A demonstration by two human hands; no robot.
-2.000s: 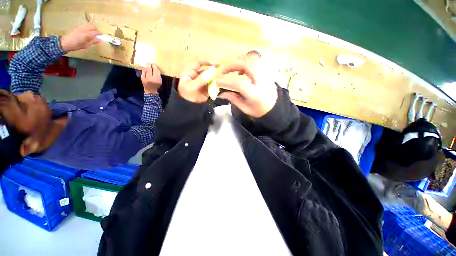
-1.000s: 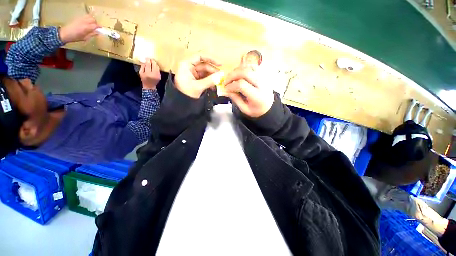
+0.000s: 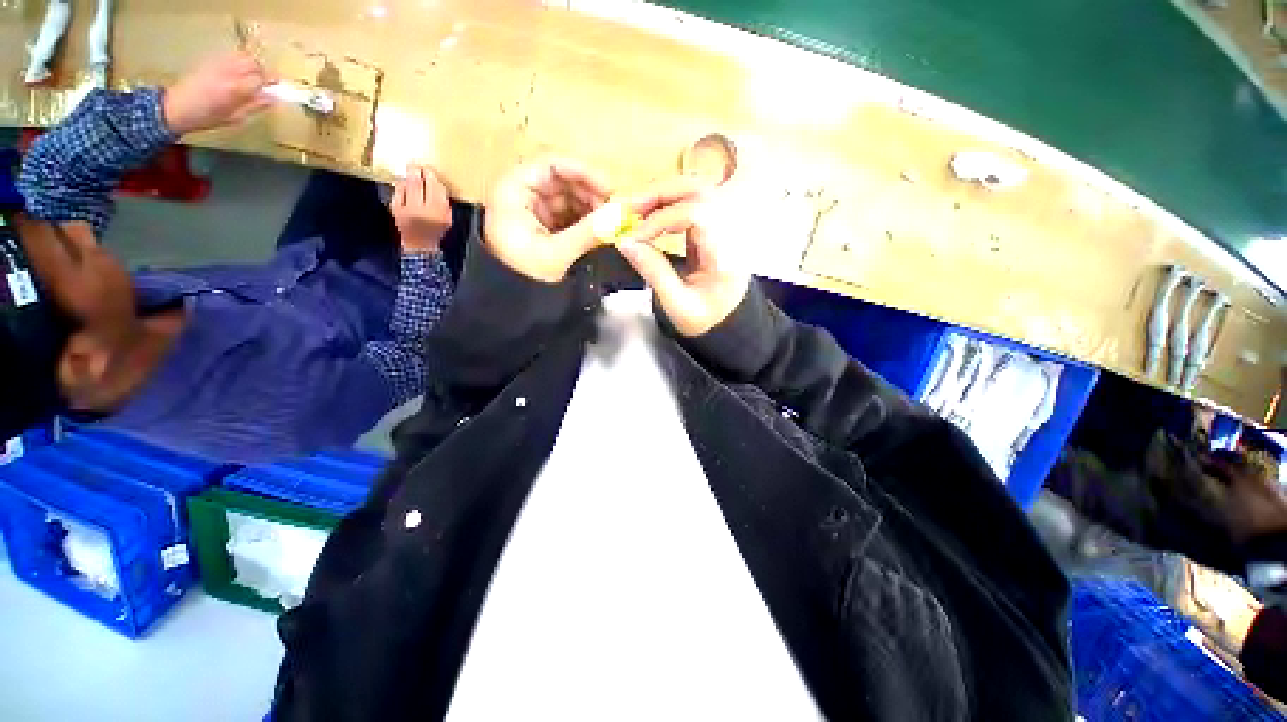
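My left hand [image 3: 544, 223] and my right hand [image 3: 692, 261] meet in front of my chest, near the bench edge. A small piece of yellow tape [image 3: 624, 224] shows between their fingertips. Glare hides whether it is wrapped on a finger or held loose. A tape roll [image 3: 709, 158] with a brownish core lies on the cardboard-covered bench [image 3: 875, 191], just beyond my right hand.
At left, a person [image 3: 254, 339] holds a white object over a cardboard pad [image 3: 328, 120]. Pale moulded parts [image 3: 1183, 327] lie on the bench at far right. A blue crate [image 3: 1052, 423] of pale parts stands right of me. A green conveyor [image 3: 932, 71] runs behind. Another person is at right.
My right hand has shifted slightly, its thumb and fingers now more spread, uncovering the tape roll more. Less yellow tape hangs down than two seconds ago. The person at right has moved.
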